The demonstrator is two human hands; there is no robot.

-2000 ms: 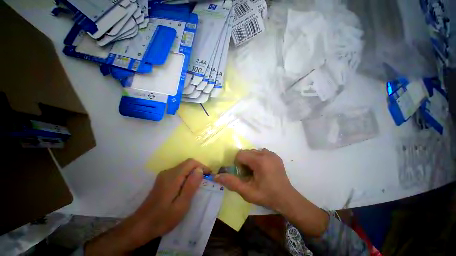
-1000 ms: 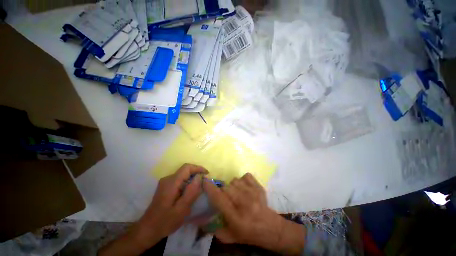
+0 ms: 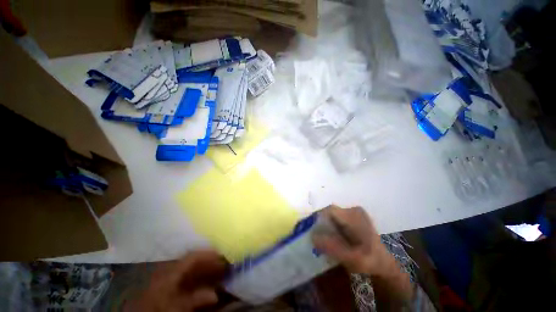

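Note:
A white retail box with blue edges (image 3: 277,268) is held aslant above the table's front edge, its right end higher. My right hand (image 3: 350,241) grips its right end, with the thumb on the face. A dark strip shows among the right fingers; I cannot tell what it is. My left hand (image 3: 192,283) is blurred and dark at the box's lower left end, fingers closed on it. The yellow sheet (image 3: 235,204) lies flat just behind the box, which overlaps its near part.
An open brown carton (image 3: 52,137) with blue-and-white boxes inside stands at left. Flat retail boxes (image 3: 183,119) and barcode labels (image 3: 261,74) lie behind the sheet. Clear plastic (image 3: 359,149), loose blue-and-white boxes (image 3: 445,113) and cables (image 3: 472,173) are at right. Folded cartons (image 3: 235,17) are at the back.
The view has shifted, showing more of the table's back. My hands have moved apart, to opposite ends of the box. The box has turned from roughly upright in view to slanting sideways.

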